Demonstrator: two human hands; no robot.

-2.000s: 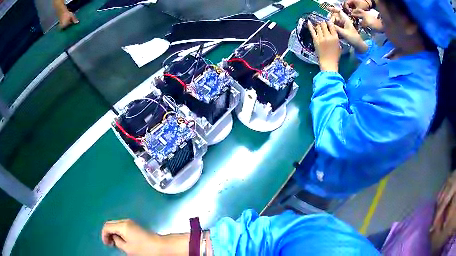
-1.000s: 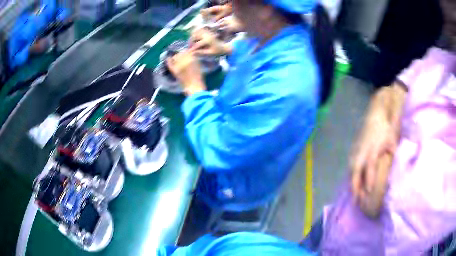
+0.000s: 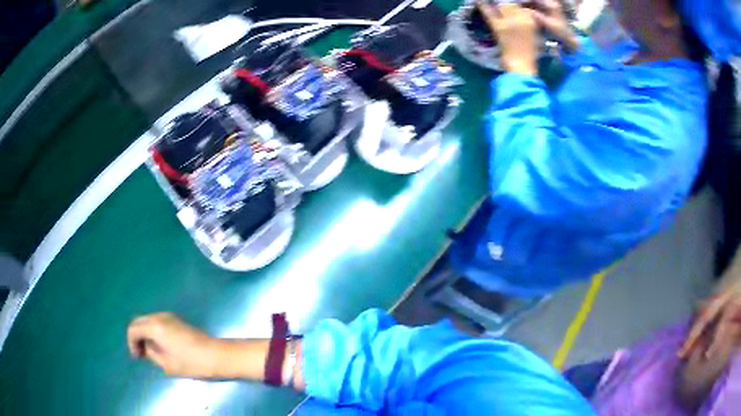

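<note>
My right hand [image 3: 162, 344] is at the lower left over the green bench, with a dark red band on the wrist. It is blurred, its fingers curl in, and I see nothing in it. It touches no unit. My left hand is out of the picture. The nearest open unit [image 3: 258, 240] stands above my hand, with a round white base, blue circuit board [image 3: 229, 180] and red wire [image 3: 169, 169]. Two like units, a second unit [image 3: 329, 169] and a third unit [image 3: 398, 151], stand beyond it in a slanting row.
A person in a blue smock [image 3: 585, 162] sits at the right, both hands on another unit [image 3: 470, 36]. A person in pink-purple [image 3: 650, 370] is at the lower right edge. A white sheet [image 3: 213, 37] lies behind the units. A white rail [image 3: 89, 199] runs along the bench [image 3: 89, 325].
My view swung right and back. Against the oldest frame, the units and my right hand appear higher and further left. The units' row looks unchanged; my right hand has returned to view.
</note>
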